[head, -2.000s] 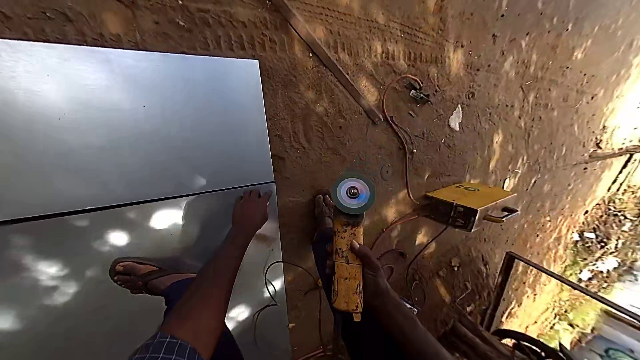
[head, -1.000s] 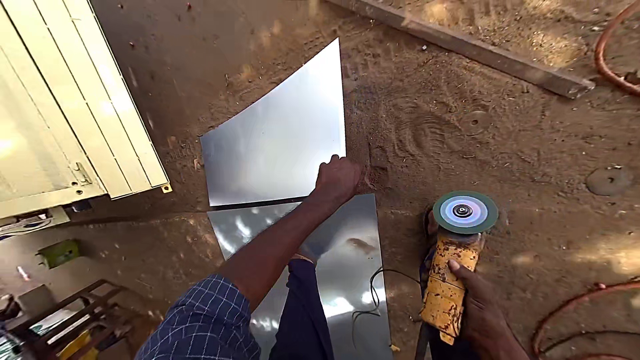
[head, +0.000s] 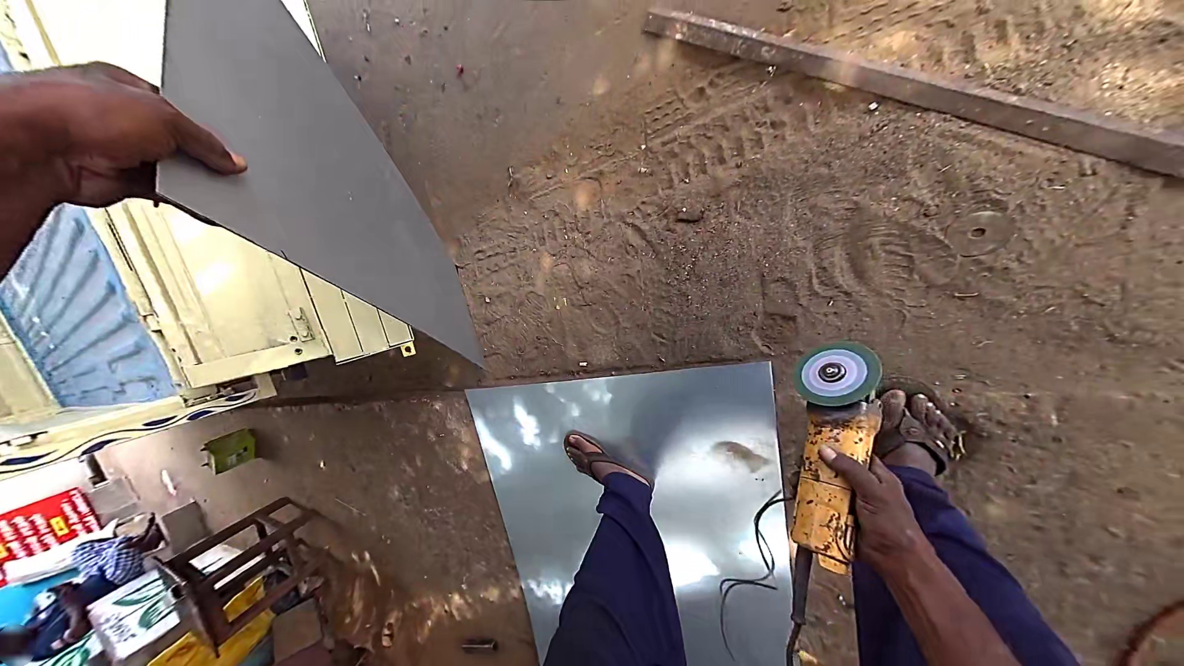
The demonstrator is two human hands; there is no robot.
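Observation:
At the upper left, my left hand grips a cut piece of grey sheet metal by its edge, thumb on the face, the piece raised off the ground. My right hand is wrapped around the yellow, worn body of an angle grinder. The grinder's green-rimmed cutting disc faces up; whether it spins cannot be told. A second shiny metal sheet lies on the dirt, with my sandalled foot on it. My other foot stands on the dirt beside the grinder.
A long metal bar lies on the dirt at the upper right. Cream metal doors stand at the left. Below them are a green container and a dark frame. A loose disc lies at right. A dark cable crosses the sheet.
My left hand has lifted the upper metal piece off the ground and moved it left; earlier that piece lay against the lower sheet. The grinder stays in my right hand. The view has shifted.

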